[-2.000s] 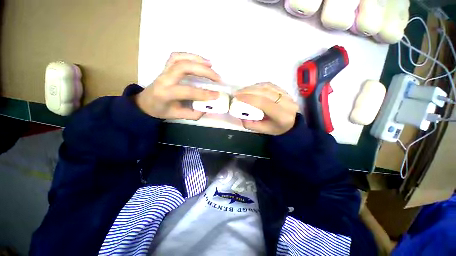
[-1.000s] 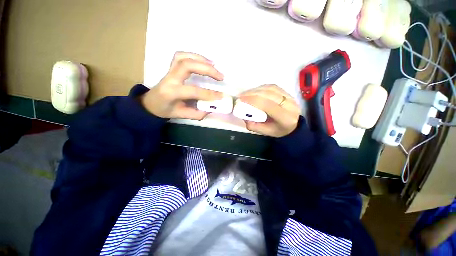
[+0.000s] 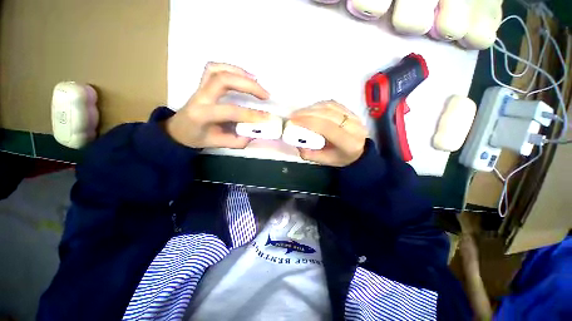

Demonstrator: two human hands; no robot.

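Observation:
My left hand point(image 3: 216, 111) holds one white hand warmer half point(image 3: 259, 128) between thumb and fingers. My right hand point(image 3: 332, 130) holds another hand warmer half point(image 3: 303, 136). Each half shows a small dark port slot on its white end, facing me. The two ends are side by side, very close, over the front edge of the white paper sheet point(image 3: 301, 63). The fingers hide the rest of both halves. A red and black infrared thermometer point(image 3: 396, 103) lies on the paper just right of my right hand.
Several cream-pink paired warmers point(image 3: 414, 15) stand at the back right. A single cream half point(image 3: 454, 123) lies beside the power strip point(image 3: 486, 135) with chargers and white cables. A paired warmer point(image 3: 73, 114) sits on cardboard point(image 3: 88, 44) at left. A person's arm point(image 3: 474, 276) shows at lower right.
The view has shifted slightly. My hands keep nearly the same hold on the two halves. At lower right, the other person's arm and blue sleeve have changed position.

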